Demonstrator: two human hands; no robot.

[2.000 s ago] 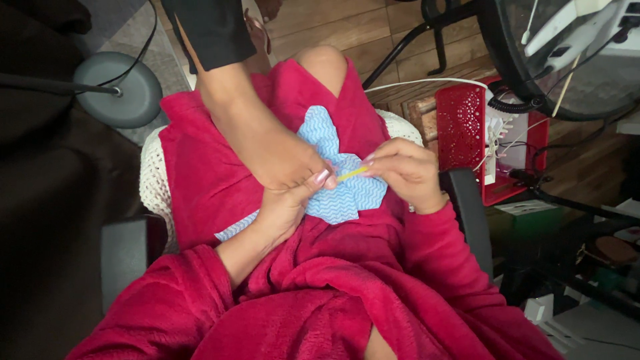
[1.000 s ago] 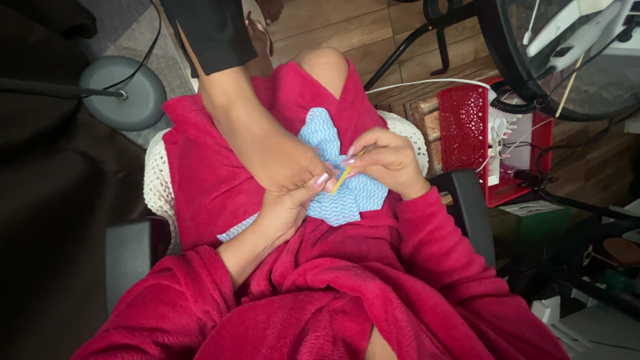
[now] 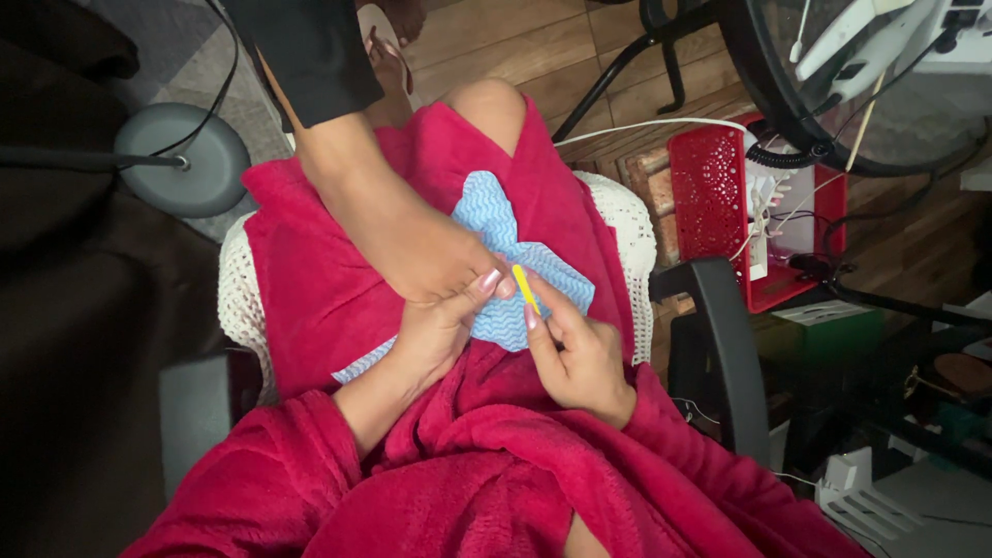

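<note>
Another person's bare foot (image 3: 395,225) rests over my lap, its toes pointing to the lower right. My left hand (image 3: 438,329) grips the front of that foot, the thumb beside the toes. Between the thumb and fingers of my right hand (image 3: 577,341) is a thin yellow nail file (image 3: 525,288), its upper end close to the big toe. Whether file and toe touch cannot be told. A blue-and-white wavy-patterned cloth (image 3: 496,213) lies under the toes, on the red fleece robe (image 3: 325,287) over my legs.
Chair armrests (image 3: 725,349) flank me. At the right are a red perforated plastic basket (image 3: 707,201) holding cables and white items, and a round glass-topped table with a black rim (image 3: 763,85). A grey round base (image 3: 182,159) stands at the upper left. The person's other foot (image 3: 387,66) is in a sandal.
My right hand has moved down beside the toes, and the yellow file has turned, its upper end now leaning left. My left hand keeps its hold on the foot.
</note>
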